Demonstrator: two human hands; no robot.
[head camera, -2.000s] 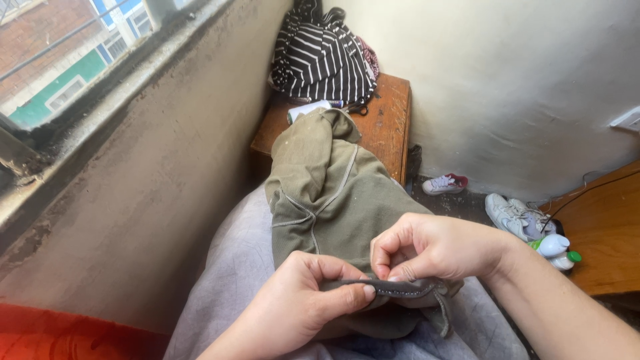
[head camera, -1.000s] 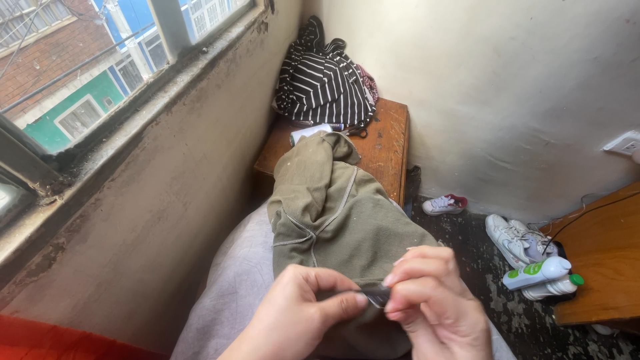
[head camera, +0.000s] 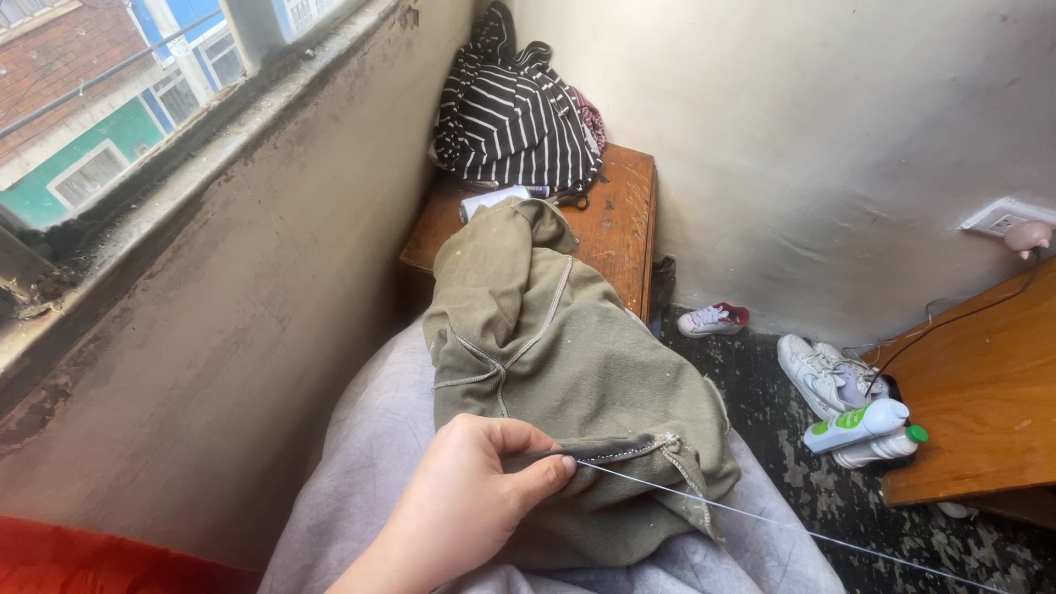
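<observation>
My left hand (head camera: 483, 495) pinches the dark folded edge (head camera: 610, 448) of an olive-green garment (head camera: 594, 363) between thumb and fingers. A row of pale stitches runs along that edge to a small knot of thread near its right end. From my left thumb a taut white thread (head camera: 701, 499) stretches down to the right and leaves the picture. My right hand is out of the frame. The garment lies on a pale grey-lavender cloth (head camera: 371, 445), its inside seams showing, and its far end rests on a wooden cabinet.
On the wooden cabinet (head camera: 631, 214) are a striped cloth bundle (head camera: 520, 107), a white cylindrical item (head camera: 495, 198) and scissors (head camera: 573, 199). Shoes (head camera: 813, 375) and bottles (head camera: 858, 425) are on the floor at right, beside a wooden panel (head camera: 982, 379). A window ledge (head camera: 190, 181) runs along the left.
My right hand, at the garment's edge beside my left in both earlier frames, has left the view. The long white thread now stretches out to the right. My left hand still pinches the edge.
</observation>
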